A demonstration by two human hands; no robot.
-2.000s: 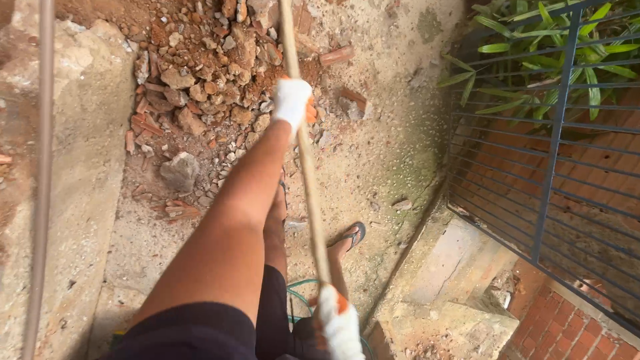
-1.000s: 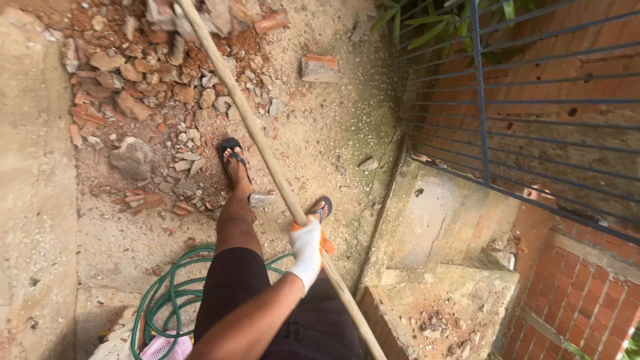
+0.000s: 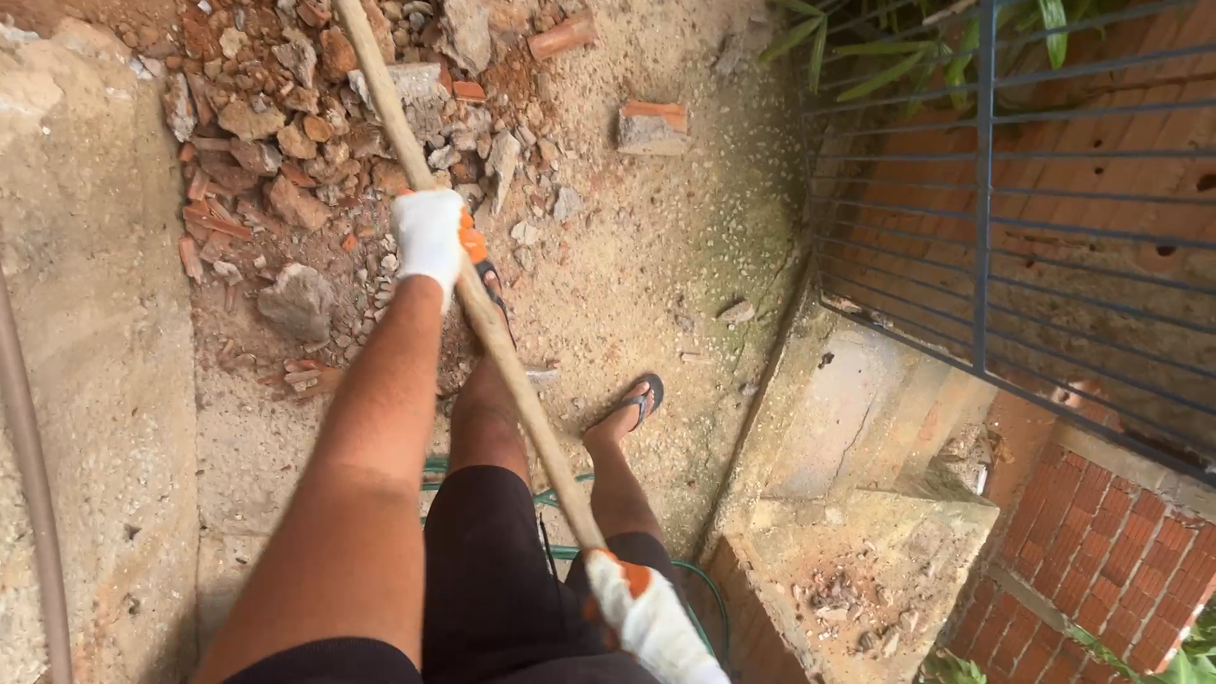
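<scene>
A long wooden pole (image 3: pixel 518 380) runs slantwise from the top of the view down to my lap; its far end is out of frame. My left hand (image 3: pixel 435 237), in a white glove with orange palm, is closed around it at mid-length, over the edge of the rubble. Lower down, near my thigh, my right hand (image 3: pixel 646 608) grips the same pole in a matching glove. Beyond my left hand lies a heap of rubble (image 3: pixel 294 142) of broken brick, stones and reddish soil, which the pole crosses.
A blue metal railing (image 3: pixel 984 209) stands at the right, with leafy plants (image 3: pixel 893 66) behind it. A brick chunk (image 3: pixel 654 128) lies on the ground. A green hose (image 3: pixel 708 589) loops by my legs. A concrete ledge (image 3: pixel 104 380) runs along the left, and a concrete step (image 3: pixel 874 541) lies lower right.
One second ago only one gloved hand showed on the pole; now both do, with my left hand farther up it. The view has shifted, and the hose is now mostly hidden.
</scene>
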